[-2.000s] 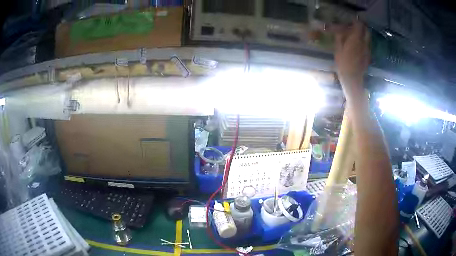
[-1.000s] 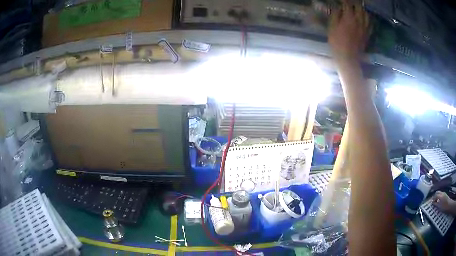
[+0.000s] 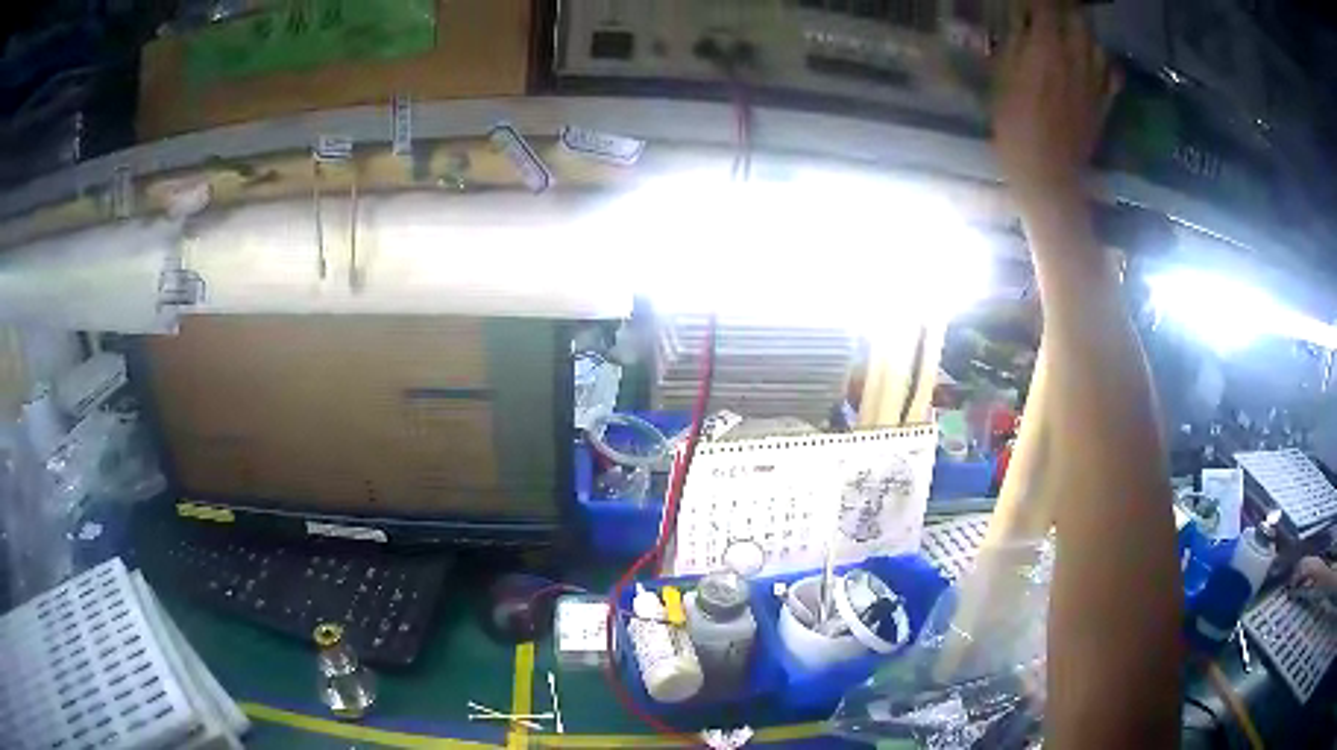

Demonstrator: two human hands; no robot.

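Observation:
My right hand (image 3: 1050, 91) is raised at the upper right, at the right end of a grey-beige bench instrument (image 3: 821, 47) on the overhead shelf. The fingertips reach the top edge of the picture and are dim and blurred, so what they touch and whether they hold anything is hidden. My bare forearm rises from the bottom edge in front of the shelf light. My left hand is out of the picture.
White foam trays (image 3: 91, 667) are stacked at lower left. A keyboard (image 3: 315, 586), small bottle (image 3: 342, 674), cotton swabs (image 3: 516, 715), blue bins (image 3: 792, 689), calendar (image 3: 799, 501) and plastic bag (image 3: 938, 689) lie ahead. A red wire (image 3: 689, 454) hangs down. Another person's hand (image 3: 1320, 572) shows at far right.
The view has shifted slightly between frames. My right hand stays raised at the instrument's right end. The other person's hand at far right was absent in the earliest frame.

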